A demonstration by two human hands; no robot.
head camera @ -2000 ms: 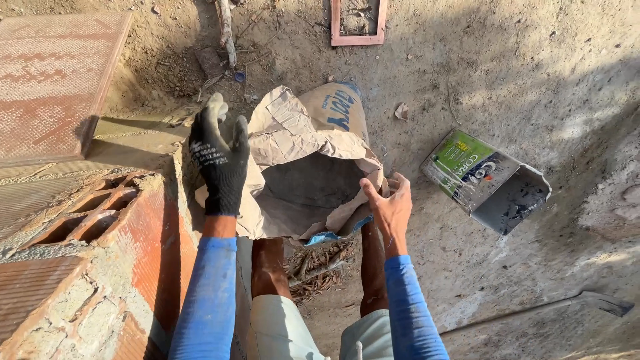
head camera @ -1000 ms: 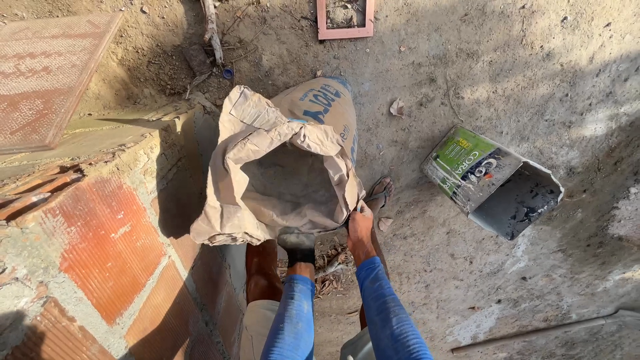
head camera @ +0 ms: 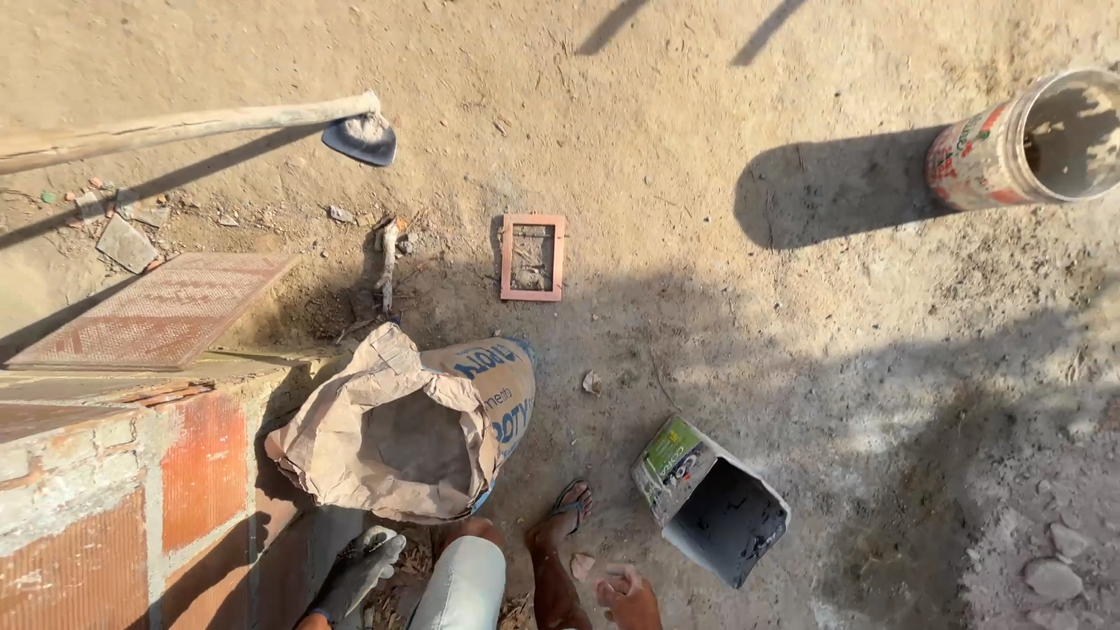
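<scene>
An open paper cement bag (head camera: 350, 437) stands between the brick wall and my feet, its top edge rolled outward and grey powder (head camera: 418, 442) inside. My left hand (head camera: 363, 564), in a dark work glove with grey dust, is just below the bag's rim, apart from it, and holds nothing that I can see. My bare right hand (head camera: 628, 595) is low in the view, right of my sandaled foot, fingers partly curled; whether anything is in it cannot be told. Up and to its right is a square paint container (head camera: 678, 472) with a green label and dark residue inside.
The hollow-brick wall (head camera: 203, 464) runs along the left, with a patterned tile (head camera: 157, 311) by its top. A pink frame (head camera: 532, 296) and a stick (head camera: 388, 267) lie on the dirt. Farther off are a wooden-handled hoe (head camera: 201, 122) and a round plastic bucket (head camera: 984, 162). Stones (head camera: 1053, 578) lie at lower right.
Both hands have let go of the bag's rim and moved down from it, my right hand also to the right. The view has shifted to show more ground ahead, with the bucket and hoe.
</scene>
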